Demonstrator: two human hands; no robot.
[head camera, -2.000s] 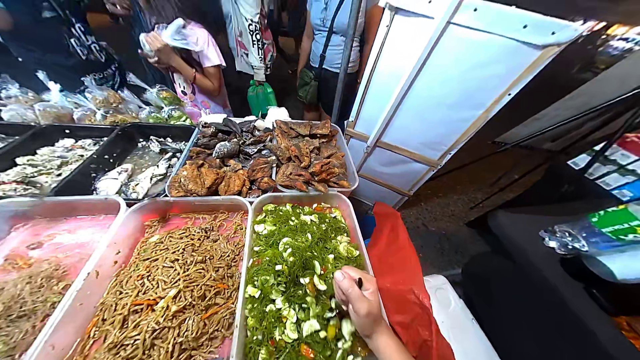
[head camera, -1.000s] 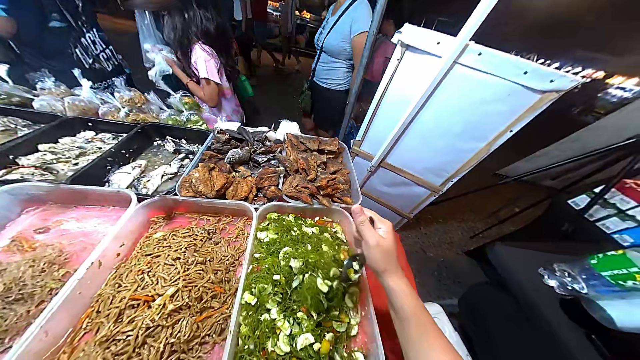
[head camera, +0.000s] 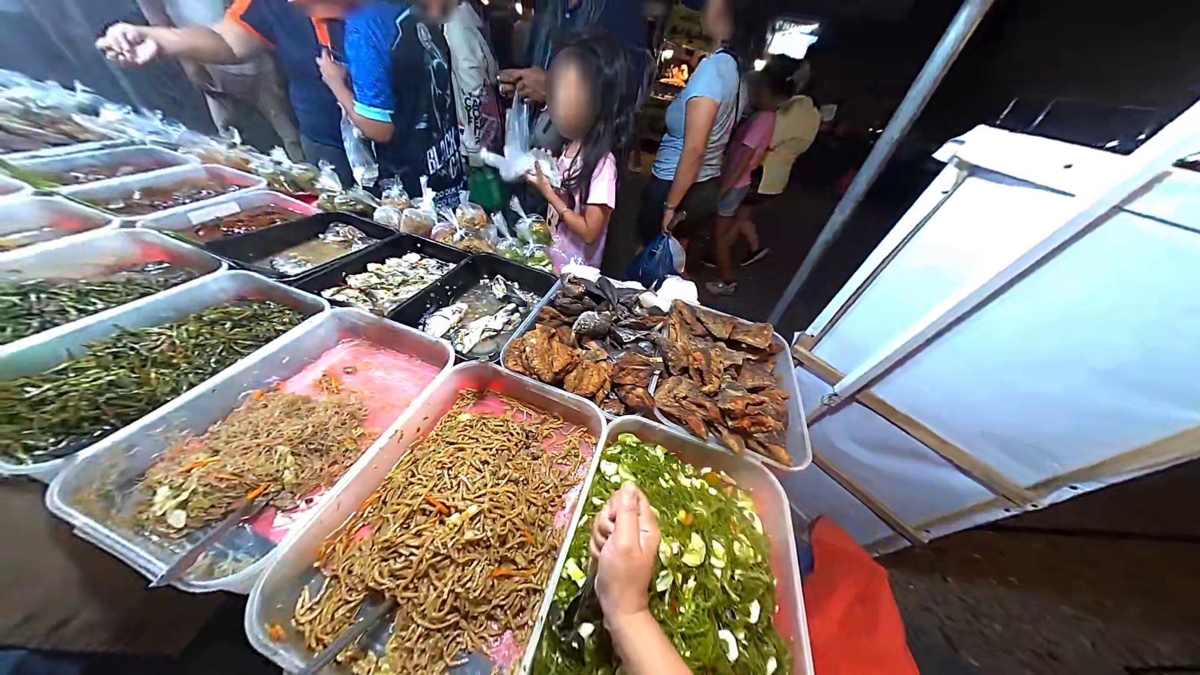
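My right hand (head camera: 625, 553) is curled above a clear plastic tub (head camera: 784, 525) of green stringy salad (head camera: 703, 553) with pale sliced pieces. It grips a dark serving utensil (head camera: 574, 605), whose lower part shows against the salad at the hand's left; the handle is mostly hidden by my fingers. My left hand is out of view. Left of this tub, brown cooked noodles (head camera: 469, 525) fill another one, with a metal spoon (head camera: 352, 637) in it. Browned fried fish pieces (head camera: 694, 356) lie in the tray just beyond the salad.
A tub of thin noodles (head camera: 272, 450), tubs of green vegetables (head camera: 141, 375) and black trays of fish (head camera: 487, 309) extend left. Filled plastic bags (head camera: 469, 220) line the far edge, with several people beyond. A metal pole (head camera: 881, 150) and a white framed panel (head camera: 1012, 309) stand right.
My right hand has moved from the salad tub's far right corner to over its left side. The view has swung left, bringing more tubs in. One person now holds a white bag before the chest.
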